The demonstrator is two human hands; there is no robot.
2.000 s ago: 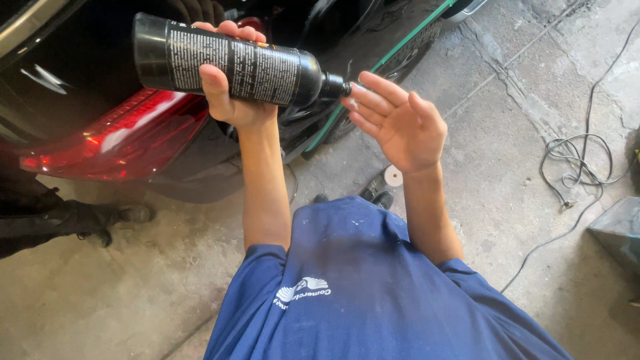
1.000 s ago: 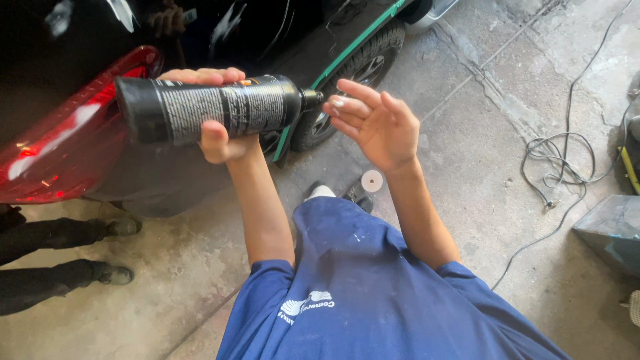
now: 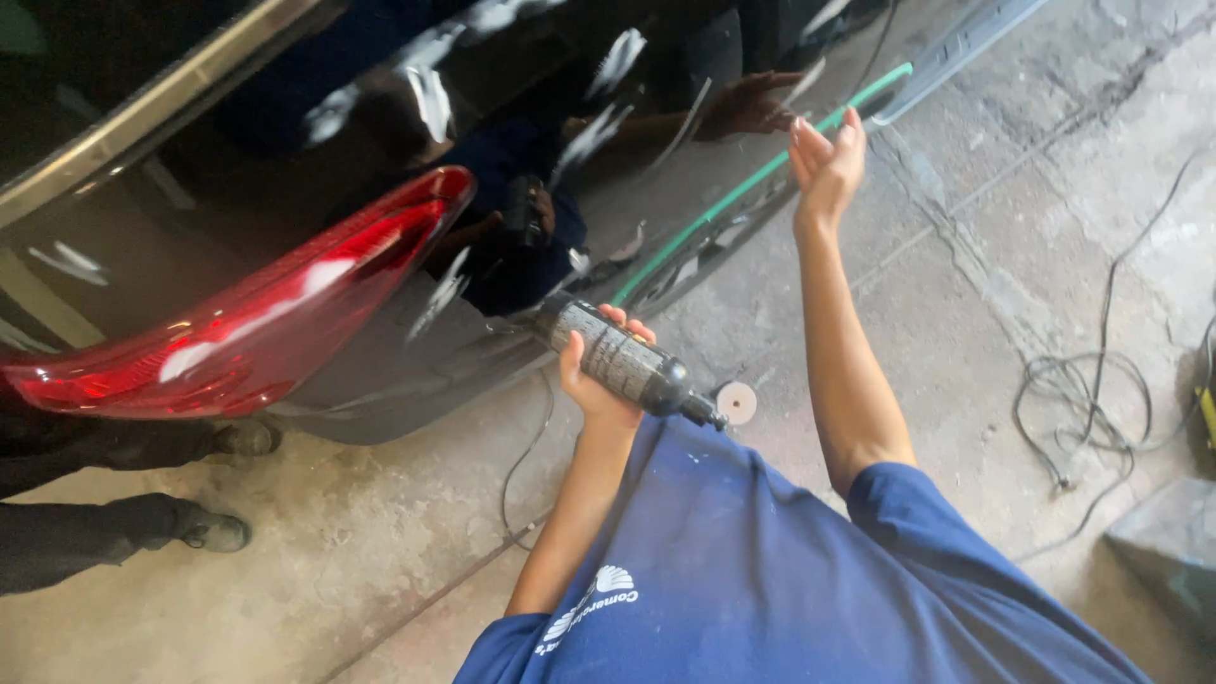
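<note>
My left hand [image 3: 603,375] is wrapped around a black plastic bottle [image 3: 622,356], which bears writing and has its nozzle pointed down toward my shirt. My right hand [image 3: 828,176] is raised beside the glossy black car body panel [image 3: 532,114], with nothing gripped in it; whether its fingertips touch the paint I cannot tell. Several white smears mark the black paint. Green masking tape [image 3: 731,195] follows the edge of the wheel arch. The red tail light [image 3: 256,313] lies to the left of the bottle.
Another person's shoes [image 3: 214,529] and dark trouser legs are at the far left. A white disc [image 3: 736,404] shows past the bottle's nozzle. A dark cable [image 3: 1092,399] lies coiled on the concrete floor at right, near a grey box-like object [image 3: 1168,541].
The bottle's nozzle has left my right fingers. My left hand has lowered the bottle toward my body, and my right hand has reached out to the car panel.
</note>
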